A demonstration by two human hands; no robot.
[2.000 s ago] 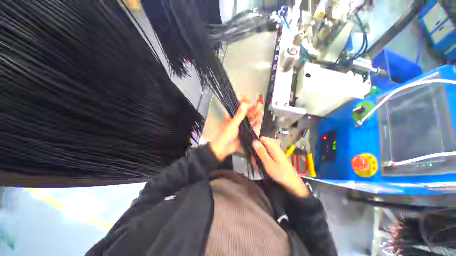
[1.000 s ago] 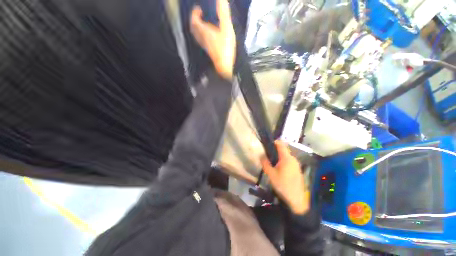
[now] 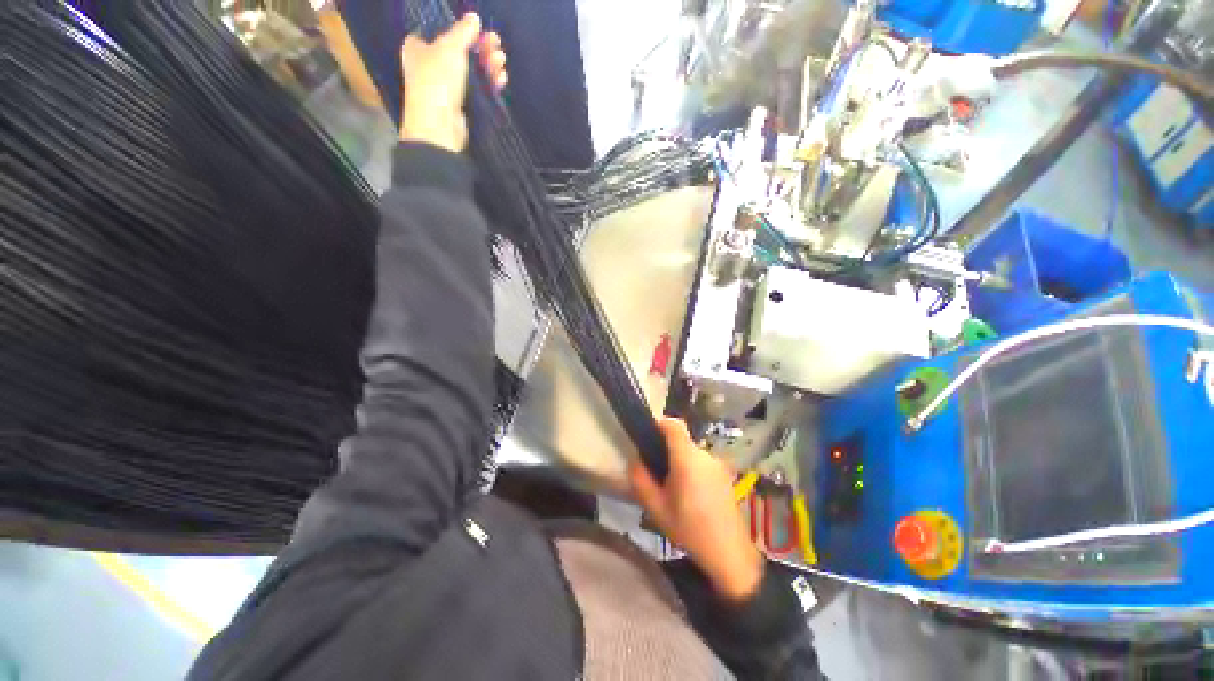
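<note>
A long cable bundle [image 3: 575,306] of black strands runs slantwise over the work plate [image 3: 636,266]. My left hand [image 3: 450,73] is closed around its upper part, near the top of the view, with the arm stretched out. My right hand [image 3: 699,502] is closed around its lower end, near the plate's front edge. The bundle is drawn fairly straight between my hands. The cable ends are hidden in and under my right hand. More black cables [image 3: 646,173] lie across the far part of the plate.
Hanging cable stock [image 3: 173,293] fills the left. Right of the plate stand the white machine guard [image 3: 839,326], the blue-housed touchscreen [image 3: 1072,432] and the emergency stop [image 3: 916,538]. Red-handled scissors [image 3: 772,526] and a yellow-handled tool [image 3: 804,527] lie beside my right hand. A red arrow label [image 3: 660,354] is on the plate.
My left hand has moved from beside my right hand far up the bundle, and now grips it there. My right hand keeps hold of the lower end. The view has shifted.
</note>
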